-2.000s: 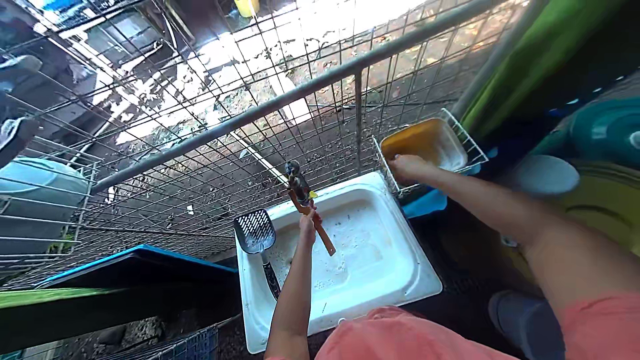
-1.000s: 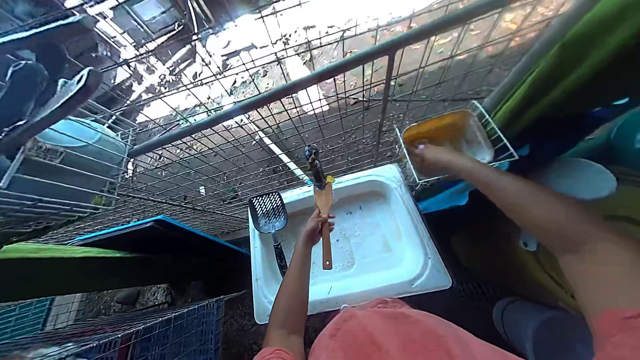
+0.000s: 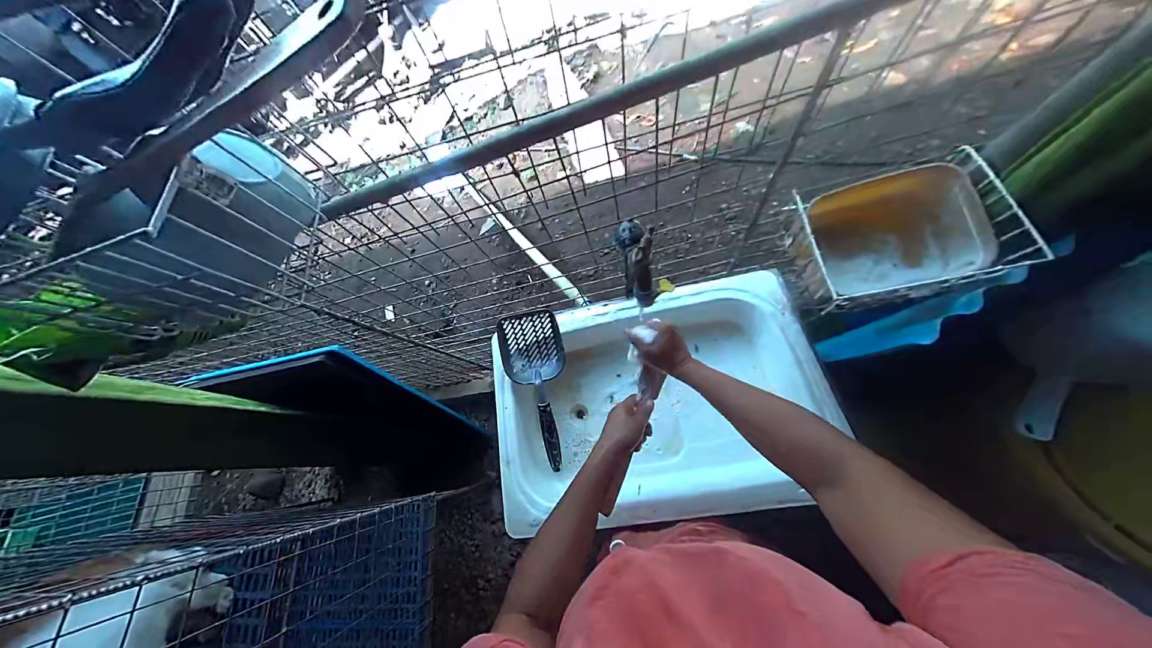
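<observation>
My left hand is closed around the handle of a wooden spatula over the white sink basin. Against the spatula's upper part, below the tap, my right hand holds something whitish, perhaps a sponge or suds; the fingers hide most of it. Water seems to run from the tap onto it. A black slotted scoop lies along the sink's left side, its dark handle pointing down into the basin.
A wire basket holding a yellowish plastic tub hangs at the right. Wire mesh fencing with a metal rail runs behind the sink. At upper left, a rack holds a bucket. A white-and-brown animal is behind mesh at lower left.
My right hand has left the tub in the wire basket and come across to the spatula under the tap. My left hand still grips the spatula's handle.
</observation>
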